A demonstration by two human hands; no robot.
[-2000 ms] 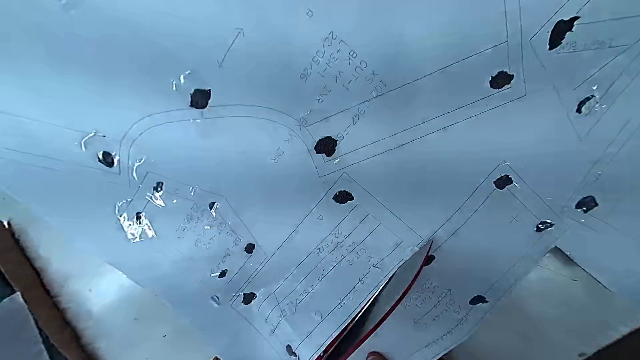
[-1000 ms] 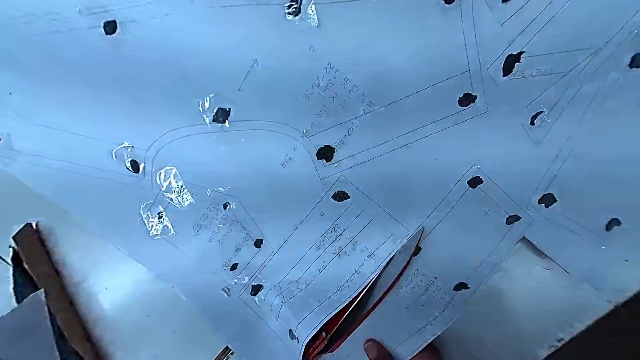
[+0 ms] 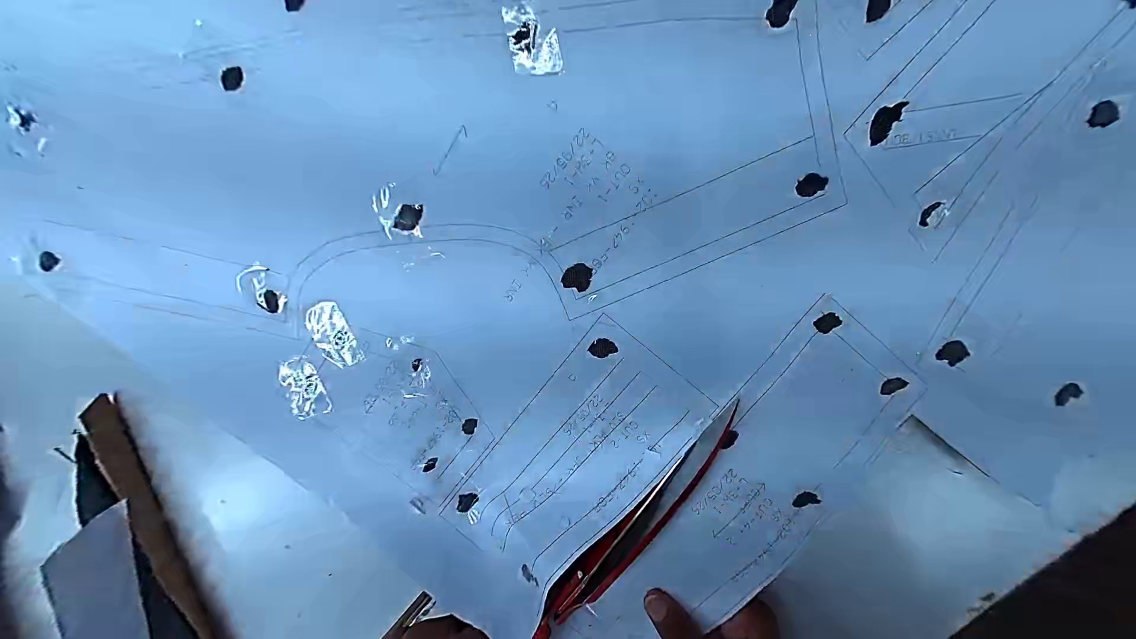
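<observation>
A large sheet of pattern paper [image 3: 497, 160] with pencilled outlines, handwriting, dark ragged holes and patches of clear tape covers most of the view. A long slit [image 3: 643, 519] runs up from the bottom centre, its edges parted, with red material showing inside. To the right of this slit, my right hand [image 3: 701, 617] has its thumb on the paper and its fingers at the lower edge, gripping it. Only the top of my left hand [image 3: 445, 628] shows at the bottom edge, left of the slit, beside a narrow metallic-looking thing [image 3: 415, 612]; its grip is hidden.
Beneath the paper lies a pale, shiny surface [image 3: 240, 532]. At the lower left are a brown strip [image 3: 142, 515] and a grey piece [image 3: 98, 577] over dark material. A dark area [image 3: 1065, 586] fills the lower right corner. Another slit or fold [image 3: 954, 448] crosses the paper's right part.
My left hand has come into view at the bottom edge, and more of my right hand shows. The view has shifted, so more of the paper's upper part is seen.
</observation>
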